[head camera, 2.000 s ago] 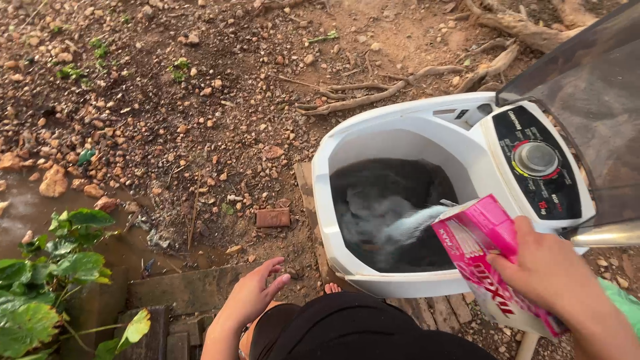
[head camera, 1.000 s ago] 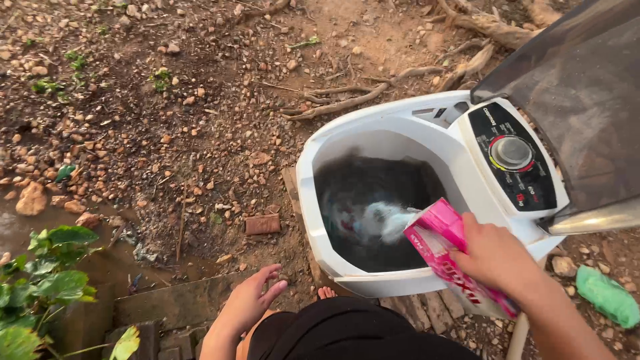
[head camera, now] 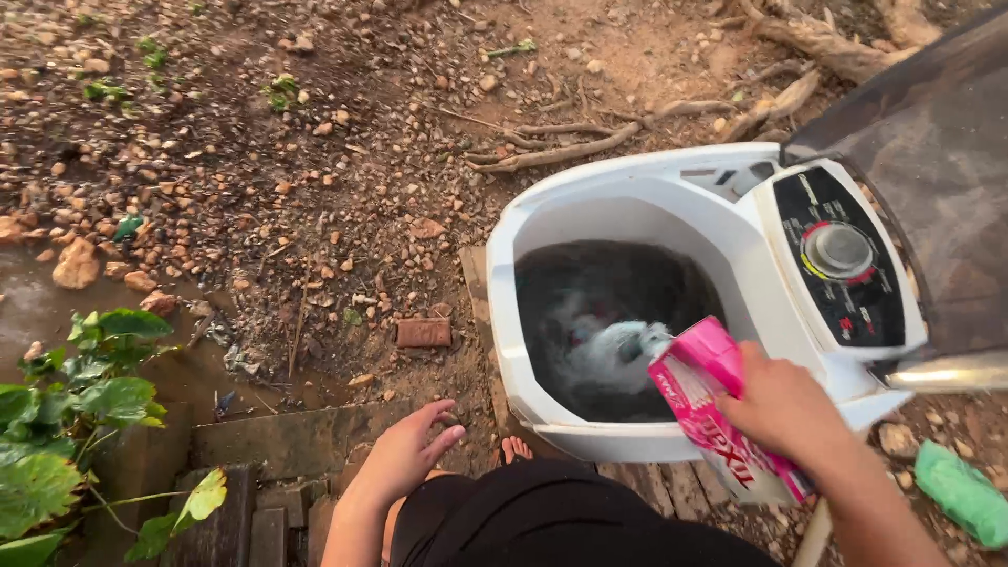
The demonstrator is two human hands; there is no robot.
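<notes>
My right hand (head camera: 787, 402) grips a pink and white Tixan detergent packet (head camera: 713, 417), tilted with its torn end over the tub of a white washing machine (head camera: 512, 315). Pale powder (head camera: 630, 346) streams from the packet onto dark water (head camera: 622, 276) in the tub, leaving a whitish patch. A control panel with a grey knob (head camera: 843, 250) is at the machine's right side. My left hand (head camera: 413, 453) hangs in the air left of the machine, fingers apart and holding nothing.
The raised smoky lid (head camera: 937, 173) stands at the right, beside a pale pipe (head camera: 953, 372). A green plastic bag (head camera: 961, 492) lies on the stony ground. Wooden boards (head camera: 291, 441), a brick piece (head camera: 423, 332), tree roots (head camera: 567, 150), leafy plants (head camera: 118, 394) and muddy water (head camera: 39, 291) surround the machine.
Powder pours from the packet in all frames, and my right hand keeps its hold. My left hand stays empty beside the machine. The view has shifted slightly.
</notes>
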